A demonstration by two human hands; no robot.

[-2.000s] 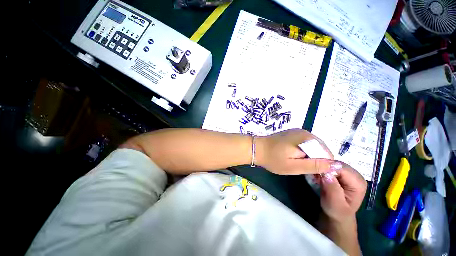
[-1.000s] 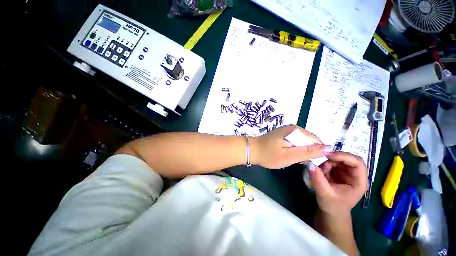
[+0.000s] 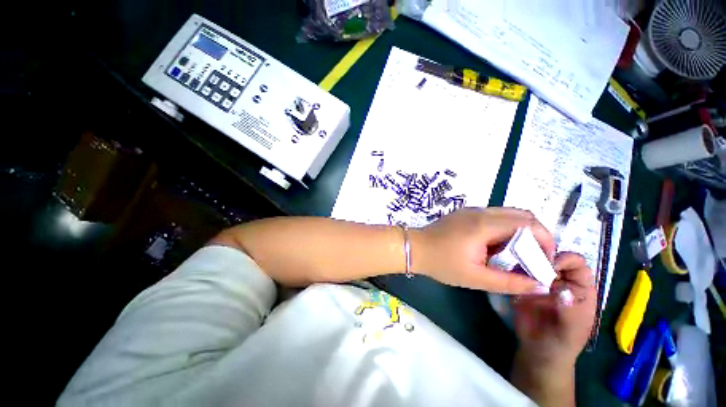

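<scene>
My left hand (image 3: 482, 248) holds a small folded white paper slip (image 3: 532, 256) between thumb and fingers, over the lower edge of the sheets. My right hand (image 3: 561, 306) is close against it at the slip's lower end, slightly blurred, fingers curled. Whether its fingertips grip the slip is hard to tell. Small dark metal pins (image 3: 418, 193) lie in a loose pile on a white paper sheet (image 3: 446, 127), just beyond my left forearm. A yellow-and-black driver (image 3: 478, 81) lies across the top of that sheet, with one pin beside it.
A white torque tester (image 3: 247, 95) stands at the left. A caliper (image 3: 611, 203) and a pen (image 3: 570, 204) lie on the right sheet. A yellow knife (image 3: 634, 310), blue-handled pliers (image 3: 637, 362), a white roll (image 3: 678, 148) and a fan (image 3: 691, 36) are at the right. A plastic bag (image 3: 348, 20) is behind.
The white slip has turned more upright and shows its fold. My left fingers have opened around it and my right hand has shifted slightly lower. The whole view has shifted a little.
</scene>
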